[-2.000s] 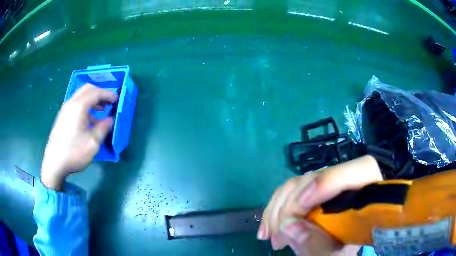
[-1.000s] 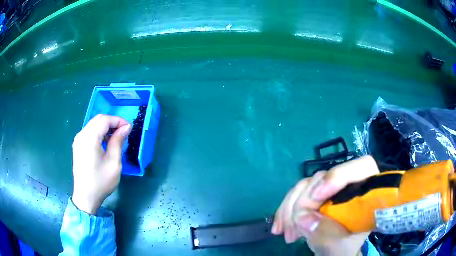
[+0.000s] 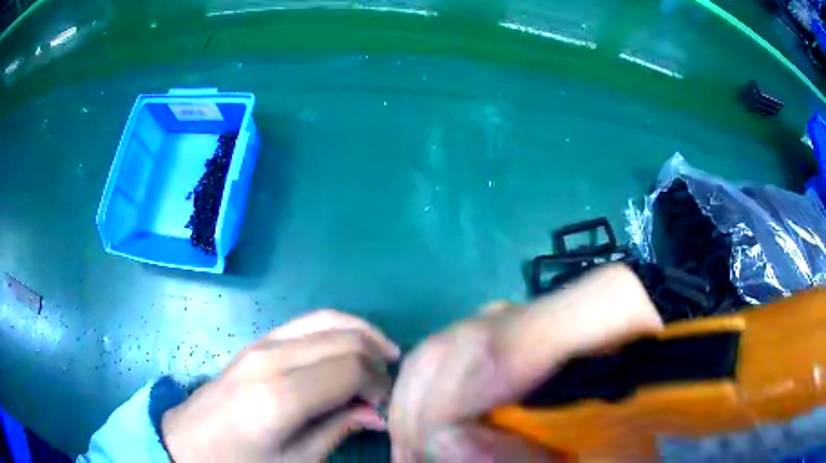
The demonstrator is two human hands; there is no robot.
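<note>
My right hand point(image 3: 480, 371) is shut around the orange screwdriver point(image 3: 670, 389), which is blurred and runs off the right edge. My left hand point(image 3: 281, 393) is at the bottom centre, fingers bent, its fingertips close against my right hand. A dark ribbed piece point(image 3: 360, 448), perhaps the housing, shows below the left fingertips, mostly hidden by both hands. Whether my left fingers grip it or a screw cannot be told. The blue parts bin point(image 3: 172, 258) stands at upper left, with black screws point(image 3: 210, 199) heaped along its right side.
Black frames point(image 3: 584, 237) lie right of centre, beside a clear plastic bag point(image 3: 779, 235) with dark pieces in it. Black specks point(image 3: 145, 339) are scattered on the green worktop point(image 3: 362, 208) below the bin. A small dark piece point(image 3: 761, 98) lies at far upper right.
My left hand has left the bin and moved right and down to meet my right hand. My right hand and screwdriver have moved left. The long dark housing is now mostly covered.
</note>
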